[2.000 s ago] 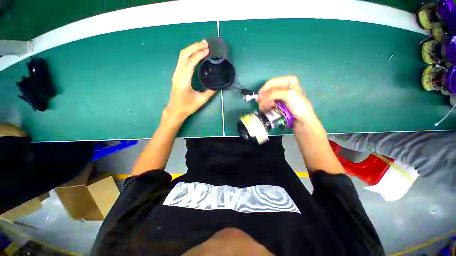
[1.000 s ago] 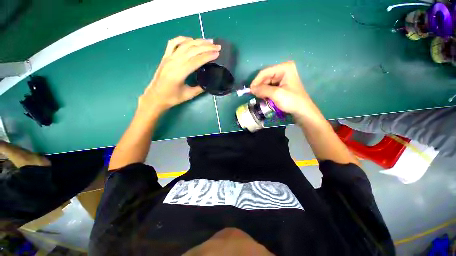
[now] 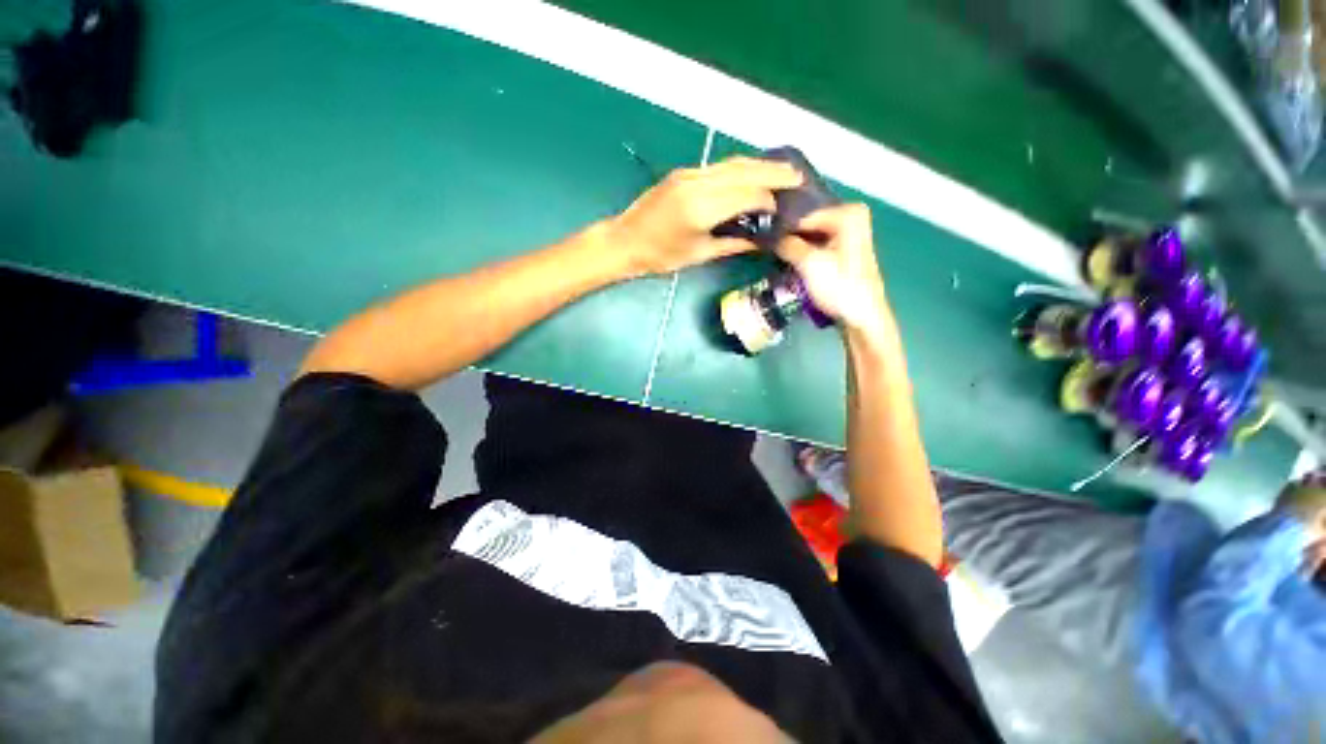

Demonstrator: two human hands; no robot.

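Note:
My left hand (image 3: 708,215) is closed around a black cylindrical housing (image 3: 793,186), whose open mouth is partly hidden by my fingers. My right hand (image 3: 839,262) is against the near side of the housing, its fingertips touching or very close to it; any small part between them is hidden. The inner assembly (image 3: 756,316) is under my right hand, its cream-yellow base towards the lower left and its purple end partly covered by my palm.
Several purple-topped cores (image 3: 1159,342) stand grouped at the right, with loose wires. Dark angular parts (image 3: 80,73) lie at the far left. A white rail (image 3: 931,204) runs behind my hands. A person in blue (image 3: 1236,611) is at the lower right, and a cardboard box (image 3: 66,538) is at the lower left.
The view has turned towards the right, bringing the whole purple group into sight. My hands have come together at the housing; before, my right hand held a white connector beside it.

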